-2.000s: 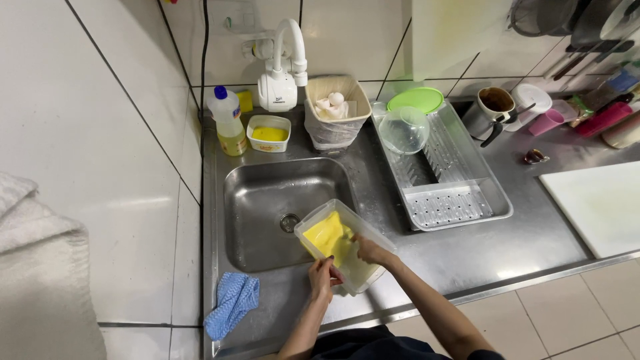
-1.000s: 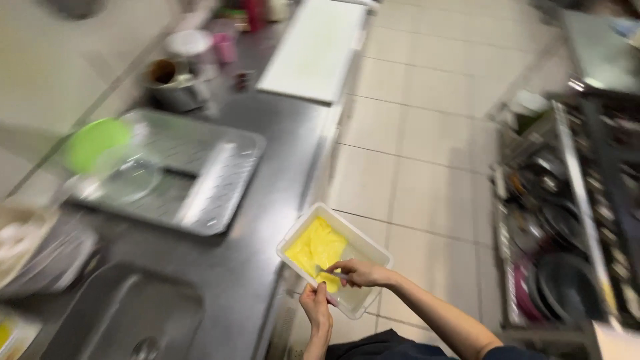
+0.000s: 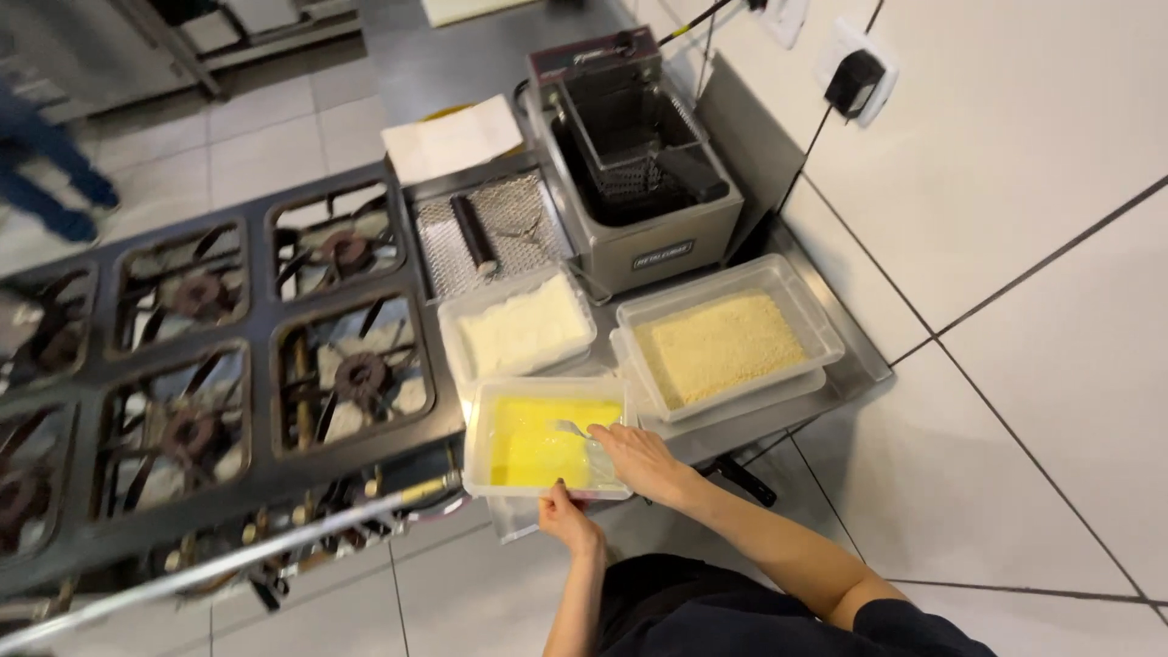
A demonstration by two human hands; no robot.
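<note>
My left hand grips the near rim of a clear plastic container that holds a yellow liquid, likely beaten egg. In my right hand is a metal fork, its tines over the liquid. Just beyond is a plastic container of white powder. To the right stands a plastic container of yellowish crumbs, resting on a lid.
A gas stove with several burners lies to the left. Behind the containers are a deep fryer with a basket and a perforated metal tray bearing a dark cylinder. A person's legs show at upper left.
The view has swung from the sink to the stove and fryer. My hands have carried the yellow-filled container along, from over the sink's edge to beside the containers of powder and crumbs.
</note>
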